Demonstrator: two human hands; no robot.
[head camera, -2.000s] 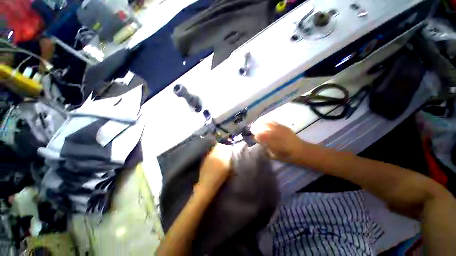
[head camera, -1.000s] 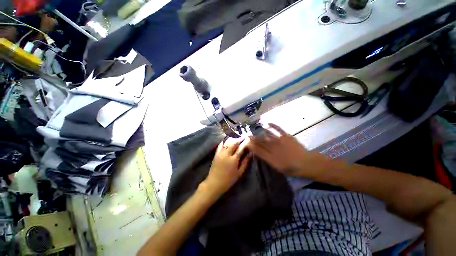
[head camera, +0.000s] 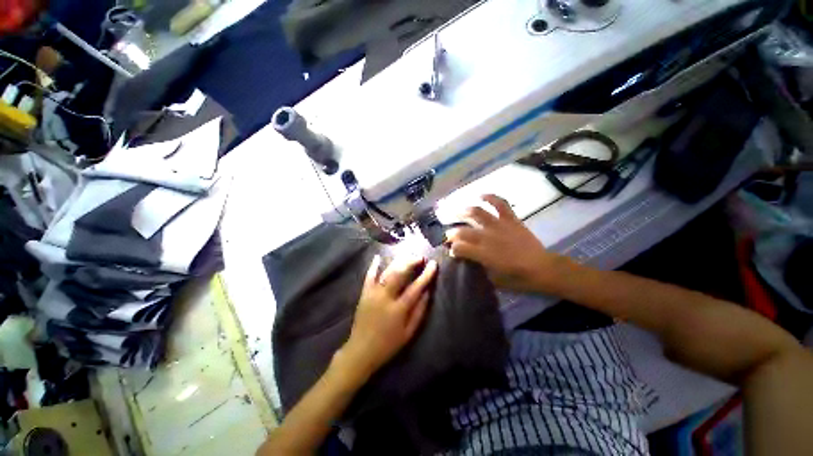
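A dark grey garment panel (head camera: 312, 312) lies on the white table under the needle end of the white sewing machine (head camera: 481, 116) and hangs over the front edge. My left hand (head camera: 390, 303) lies on the panel with its fingertips just in front of the presser foot (head camera: 398, 233), pressing the cloth flat. My right hand (head camera: 501, 242) is on the panel's right edge beside the foot, fingers bent, with some fingertips on the cloth. A bright pale patch shows at the needle by the left fingertips. Whether either hand pinches the cloth is unclear.
A tall pile of grey and white cut pieces (head camera: 134, 240) stands at left. Black-handled scissors (head camera: 579, 169) lie right of the needle beside a dark object (head camera: 709, 142). Grey cloth (head camera: 357, 31) lies behind the machine. A striped cloth (head camera: 553, 392) is below the table edge.
The whole view has shifted slightly. My right hand, blurred before, is now sharper, with its fingers more bent and raised. My left hand stays on the panel near the foot, its fingers a little more spread.
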